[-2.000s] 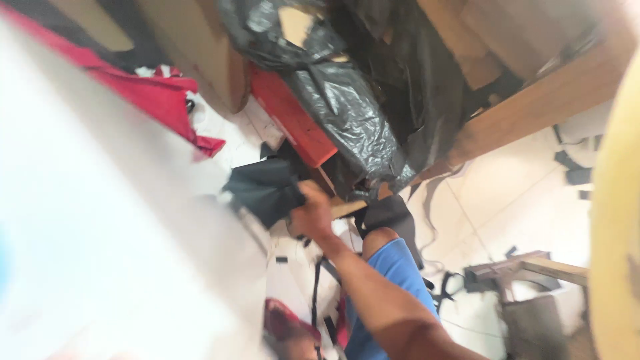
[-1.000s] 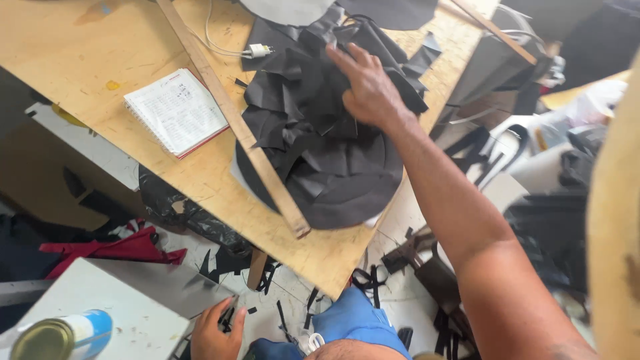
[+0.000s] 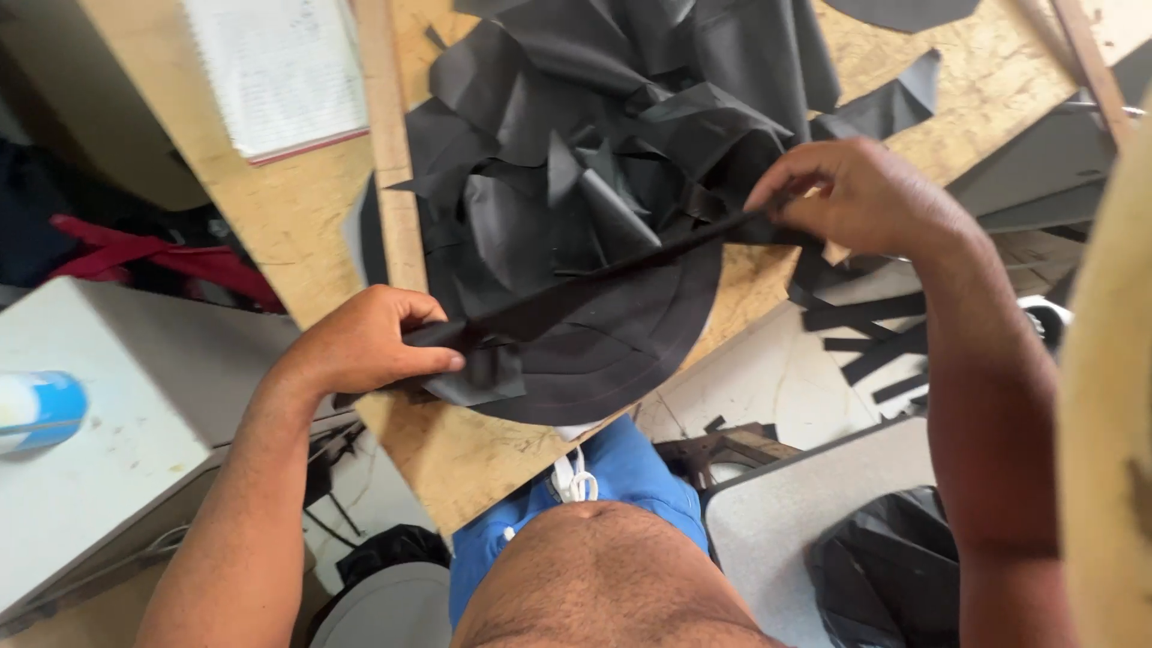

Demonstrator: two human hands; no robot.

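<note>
A long narrow strip of black fabric [image 3: 603,274] is stretched between my hands above the corner of a wooden table [image 3: 450,459]. Its left end is pinched in my left hand [image 3: 378,337], and a short flap hangs there. My right hand [image 3: 846,198] grips the other end, higher up, with fingertips closed on it. Beneath the strip lies a dark round piece of material [image 3: 594,378] with a curved edge. Crumpled black scraps [image 3: 621,108] are heaped on the table just beyond the strip.
A wooden batten [image 3: 391,153] lies left of the scraps, beside a spiral notebook [image 3: 279,76] bearing writing. A can [image 3: 40,409] stands on a white surface [image 3: 99,477] at left. Black strips [image 3: 873,333] hang at right, over a grey seat [image 3: 810,477]. A second batten [image 3: 1093,67] is at upper right.
My right hand has come off the top of the scrap heap and now holds the strip's right end. My left hand has risen from below the table edge to the strip's left end. The view has moved closer.
</note>
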